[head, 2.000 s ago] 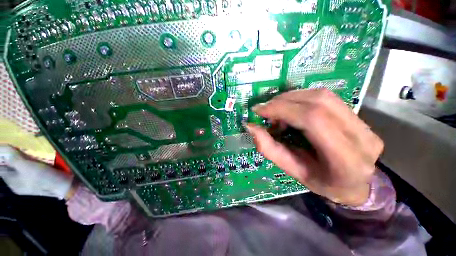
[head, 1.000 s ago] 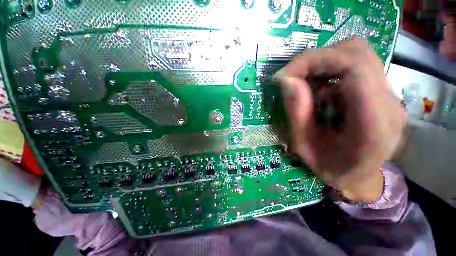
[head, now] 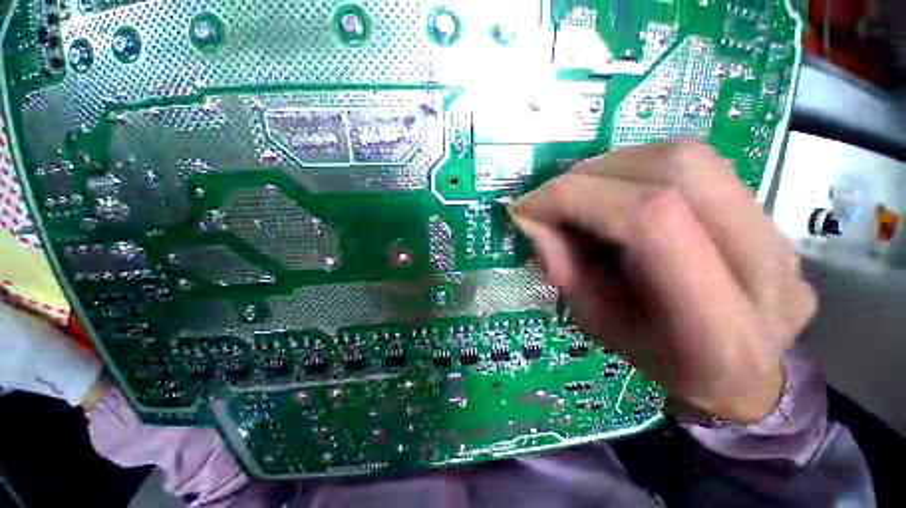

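Observation:
The large green circuit board (head: 368,223) fills most of the view, solder side up and tilted towards me, with strong glare at top centre. My right hand (head: 661,268), bare, is over its right-centre part, thumb and forefinger tips close together near the surface. I cannot make out anything between them. My left hand (head: 45,347), in a white glove, is at the left edge by the board's lower left side. Its fingers are hidden or cut off, so its grip does not show.
A pale yellow and white sheet with red marks (head: 14,223) shows at the left edge beside the board. At the right are a grey ledge (head: 854,308) and a white area with small black and orange things. My pink sleeves are below the board.
The small white sticker seen near the round hole two seconds ago no longer shows there. The board shifted up in view, then partly back down. My right hand's fingertips are closer together.

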